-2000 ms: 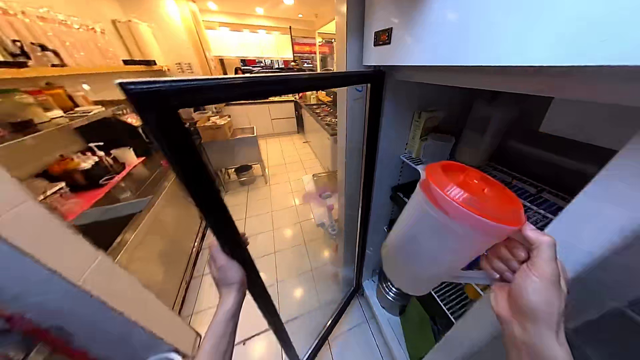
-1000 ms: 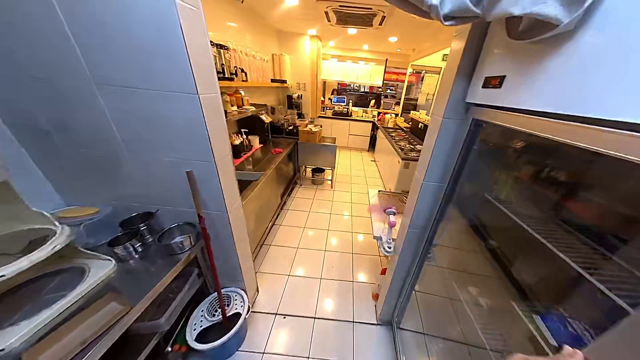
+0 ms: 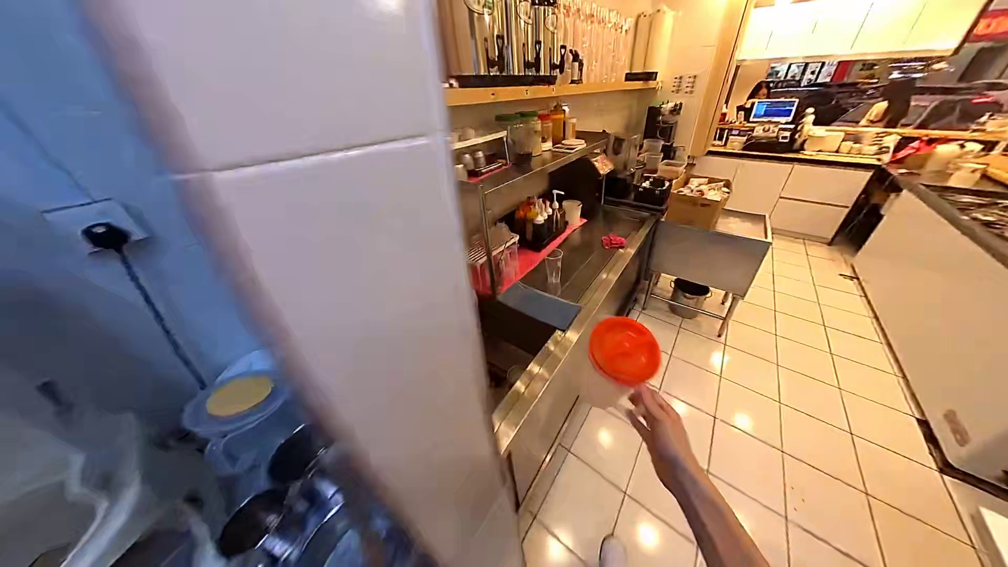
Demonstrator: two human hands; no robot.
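A plastic pitcher with an orange-red lid (image 3: pixel 624 351) hangs over the tiled floor, beside the front edge of the steel counter (image 3: pixel 551 354). Its pale body is blurred below the lid. My right hand (image 3: pixel 657 425) is closed around the pitcher's handle side, with the forearm reaching in from the bottom. My left hand is out of view. On the counter stand a clear cup (image 3: pixel 554 266), a group of pump and squeeze bottles (image 3: pixel 539 219) on a red mat, and a red cloth (image 3: pixel 613 242).
A tiled wall corner (image 3: pixel 354 299) stands close on the left, with metal pots (image 3: pixel 260 520) beyond it. A steel sink stand (image 3: pixel 709 256) juts into the aisle, a bucket (image 3: pixel 690 298) beneath it. A white cabinet (image 3: pixel 937 315) lines the right side. A person (image 3: pixel 760 90) is by the far counter.
Two seconds ago the pitcher was by the open refrigerator's shelves and my left hand was on the door. Now the pitcher is beside the counter, and the view has moved toward the kitchen aisle.
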